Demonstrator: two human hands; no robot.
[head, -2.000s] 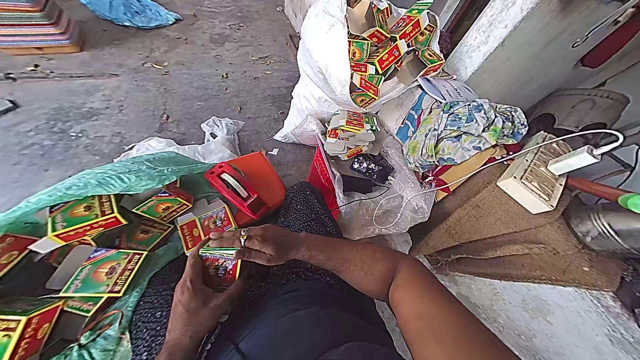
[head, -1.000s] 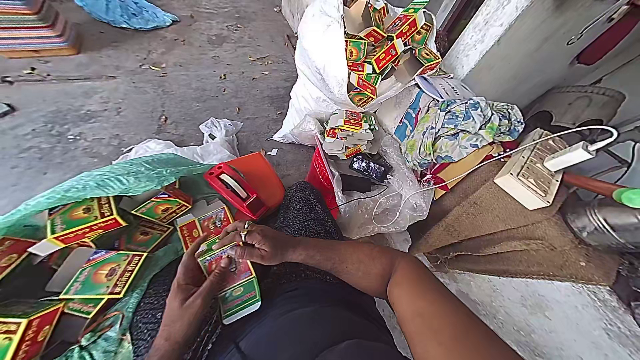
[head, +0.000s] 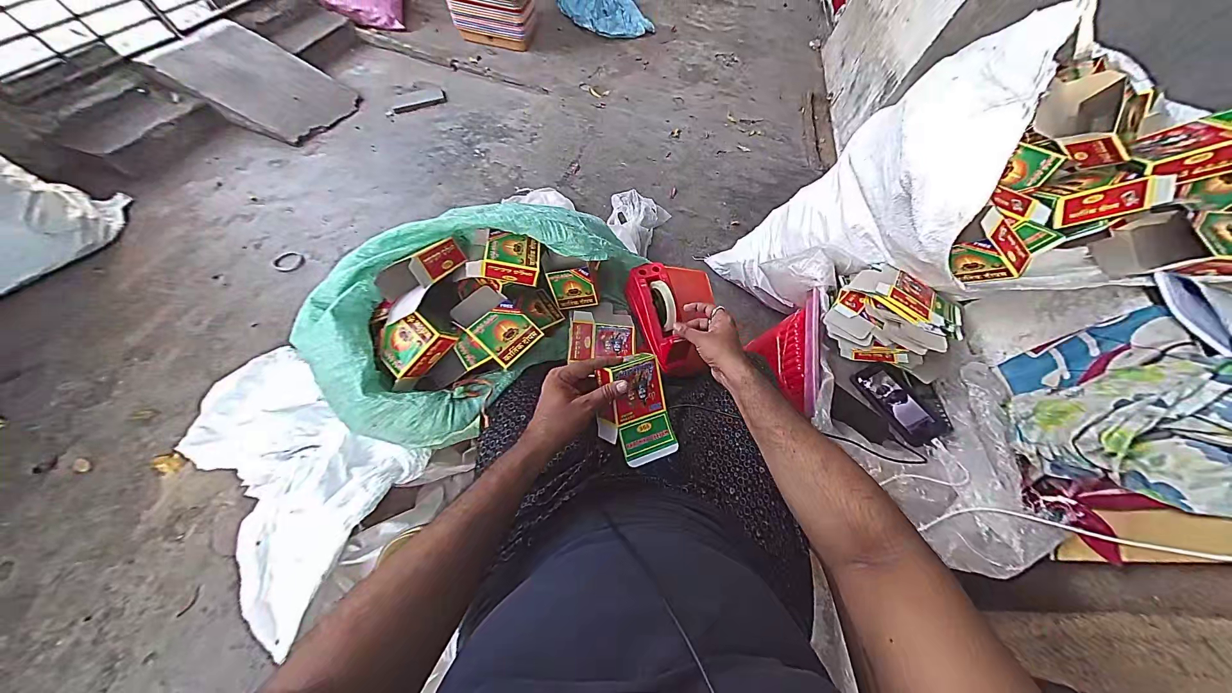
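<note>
Over my lap, my left hand [head: 570, 402] holds a printed cardboard box [head: 643, 409] in red, green and yellow, with an end flap extended toward me. My right hand [head: 710, 337] is at the near edge of a red tape dispenser [head: 647, 306], its thumb and fingertips close together beside the tape roll [head: 664, 304]. Whether a piece of tape is between those fingers cannot be made out. Another printed carton [head: 602, 339] lies just beyond my left hand, beside the dispenser. Several assembled boxes [head: 505, 335] sit in the green plastic sack [head: 332, 318] to the left.
At the right, a white woven sack [head: 905, 164] holds many cartons. Flattened cartons [head: 890, 313] are piled near a red basket [head: 784, 356] and a phone [head: 900, 402]. Patterned cloth [head: 1116, 414] and a white cable [head: 1078, 531] lie farther right. Concrete steps [head: 135, 111] stand at the upper left.
My right hand has left the box and moved to the tape dispenser. My left hand keeps hold of the box. The view has swung left.
</note>
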